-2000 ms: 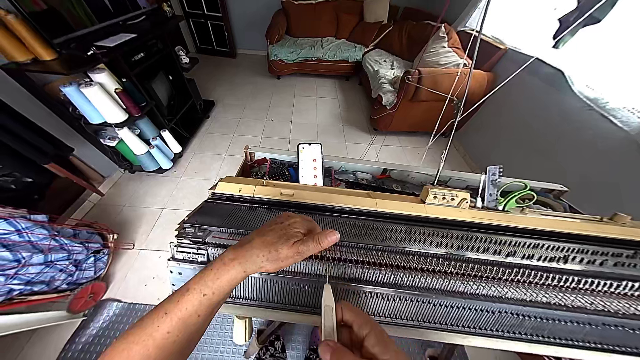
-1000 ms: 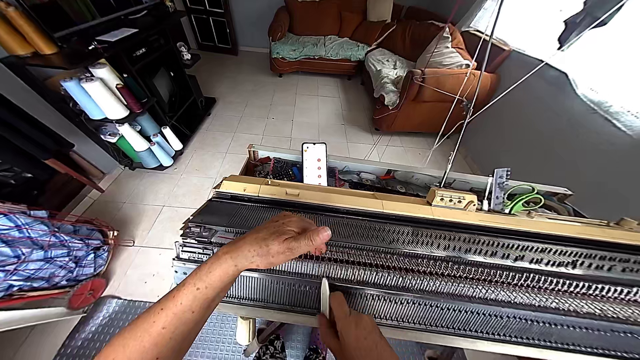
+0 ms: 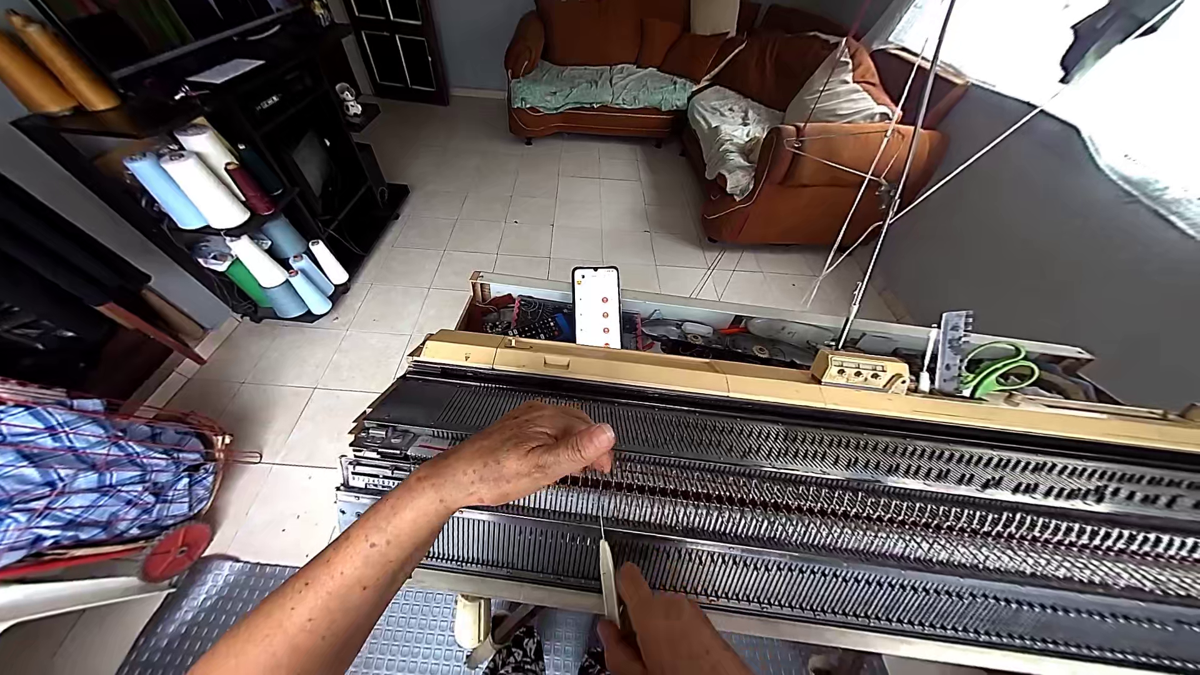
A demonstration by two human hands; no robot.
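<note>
A double-bed knitting machine (image 3: 778, 506) stretches across the view, its two needle beds facing a dark gap in the middle. My left hand (image 3: 534, 452) is over the left part of the beds, thumb and fingers drawn together near the gap; whether it pinches yarn cannot be told. My right hand (image 3: 661, 623) holds a latch tool with a white handle (image 3: 608, 572), whose thin metal shaft points up across the front bed toward the gap, just below my left fingertips. Dark red yarn or knitting (image 3: 694, 494) shows along the gap.
Behind the beds, a phone (image 3: 597, 307) stands upright by a tray of tools. Green-handled scissors (image 3: 999, 369) and the yarn tension mast (image 3: 877, 225) are at the right. Yarn cones (image 3: 202, 187) fill shelves at left. A plaid cloth (image 3: 94, 469) lies in a cart at lower left.
My right hand with the tool has shifted slightly, first down and then a little to the right. My left hand stays over nearly the same part of the beds.
</note>
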